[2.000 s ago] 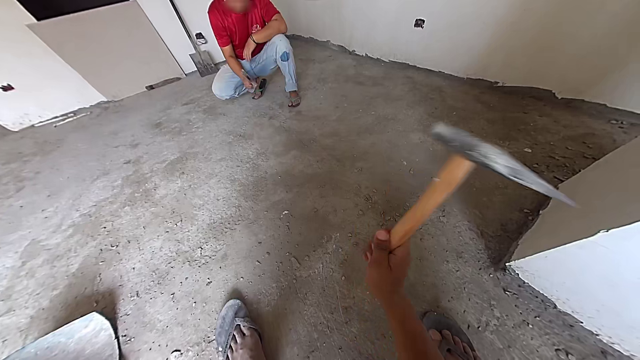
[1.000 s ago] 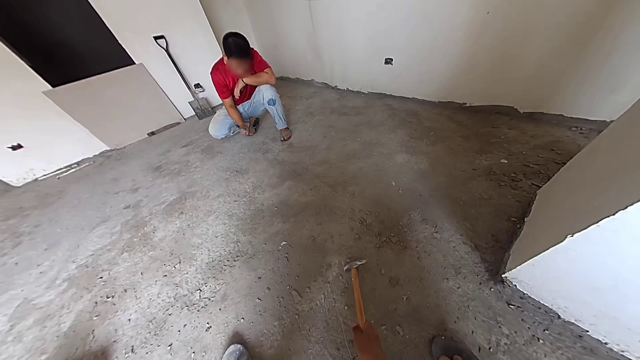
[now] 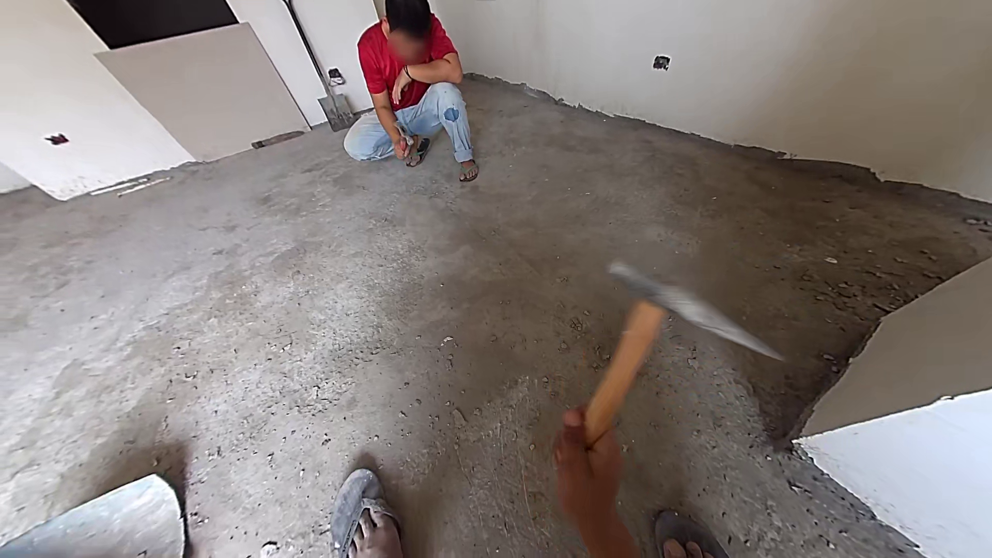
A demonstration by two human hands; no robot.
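My right hand (image 3: 589, 465) is closed around the wooden handle of a pick hammer (image 3: 647, 310). The hammer is raised above the rough concrete floor (image 3: 480, 310), its metal head tilted and slightly blurred, with the pointed end toward the right. Small chips and pits mark the floor beneath it. My left hand is not in the picture. My feet in flip-flops (image 3: 360, 504) stand at the bottom edge, one on each side of my right forearm.
A person in a red shirt (image 3: 411, 85) squats at the back, holding a small tool. Behind stand a shovel (image 3: 337, 112) and a leaning board (image 3: 205, 93). A wall corner (image 3: 891, 418) juts in at right; a metal sheet-like blade (image 3: 116, 523) lies lower left.
One second ago the hammer was low, its head near the floor; now my right hand has it raised, much as two seconds ago. The squatting person stays in place.
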